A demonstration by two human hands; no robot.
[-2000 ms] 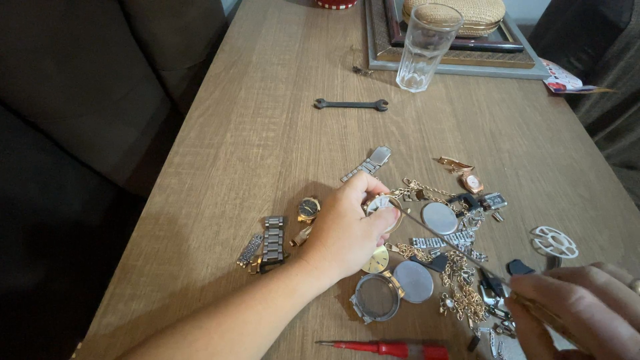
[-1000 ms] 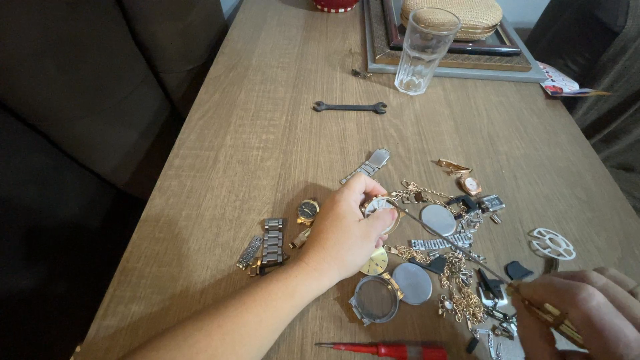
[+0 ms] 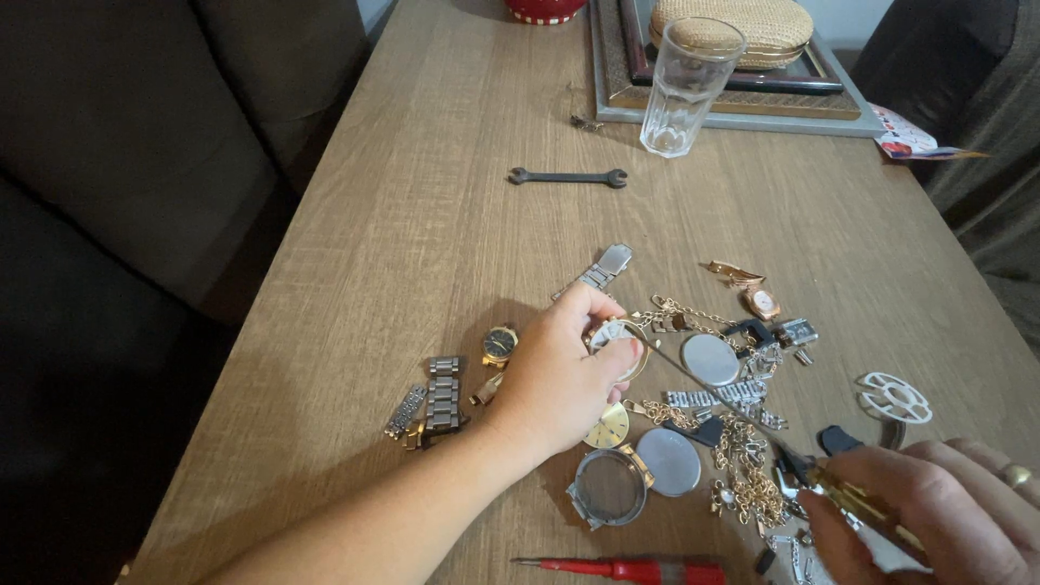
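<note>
My left hand [image 3: 561, 366] pinches a round gold-rimmed watch case [image 3: 636, 367] with a white inner part, thumb across its face. My right hand [image 3: 934, 504], at the lower right, grips the yellowish handle of a long thin screwdriver [image 3: 715, 394]; its tip meets the upper part of the case. Just below the left hand lie a gold watch dial [image 3: 608, 426], an empty round watch case [image 3: 611, 489] and a grey metal disc [image 3: 668, 462]. Another grey disc [image 3: 710, 360] lies under the screwdriver's left side. Gold chains [image 3: 751, 479] and metal bracelet pieces spread between the hands.
A red screwdriver [image 3: 634, 569] lies at the near edge. Metal watch bands [image 3: 444, 394] and a black-dial watch [image 3: 499, 344] are left of the left hand. Farther back are an open-end wrench [image 3: 568, 177], a drinking glass [image 3: 686, 89] and stacked frames [image 3: 731, 118] under a woven case [image 3: 731, 31].
</note>
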